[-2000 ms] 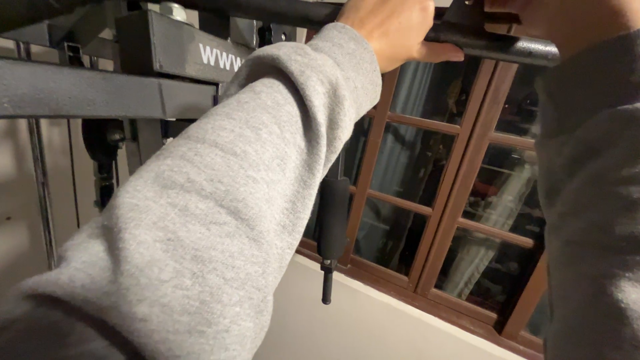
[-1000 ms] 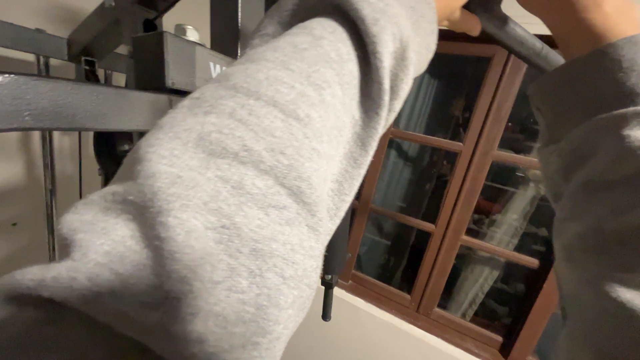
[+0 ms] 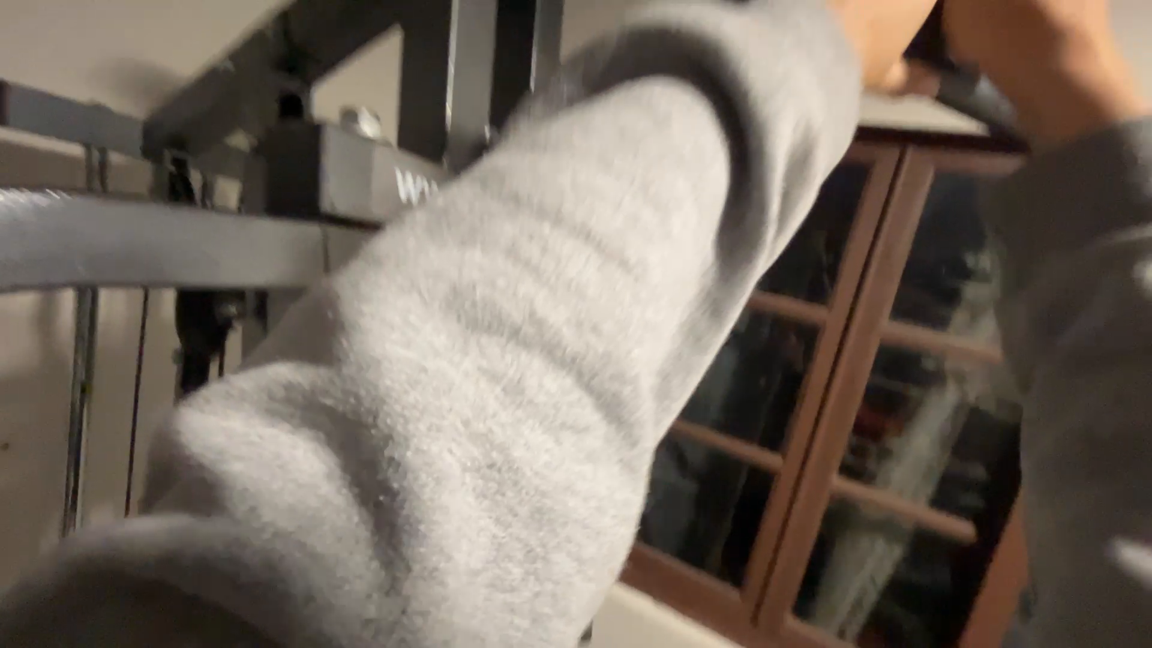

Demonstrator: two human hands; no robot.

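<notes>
Both my arms, in grey sweatshirt sleeves, reach up to the top right of the head view. My left hand [image 3: 886, 45] is cut off by the upper edge, with its fingertips beside a dark bar [image 3: 981, 97]. Close to its right, my right hand [image 3: 1035, 63] is at the same bar, blurred and partly out of frame. Whether the fingers of either hand are closed around the bar cannot be made out. The left sleeve [image 3: 540, 342] fills the middle of the view and hides part of the metal frame behind it.
A grey steel gym frame [image 3: 162, 241] with a box-section beam [image 3: 351, 171] bearing white lettering stands at the left. Vertical guide rods [image 3: 81, 405] run below it. Behind my arms is a brown wooden window [image 3: 855, 360] with dark glass panes, set in a pale wall.
My hands have risen toward the top edge and show less than two seconds ago. The black hanging grip seen under my left sleeve earlier is now almost wholly hidden. The view has shifted.
</notes>
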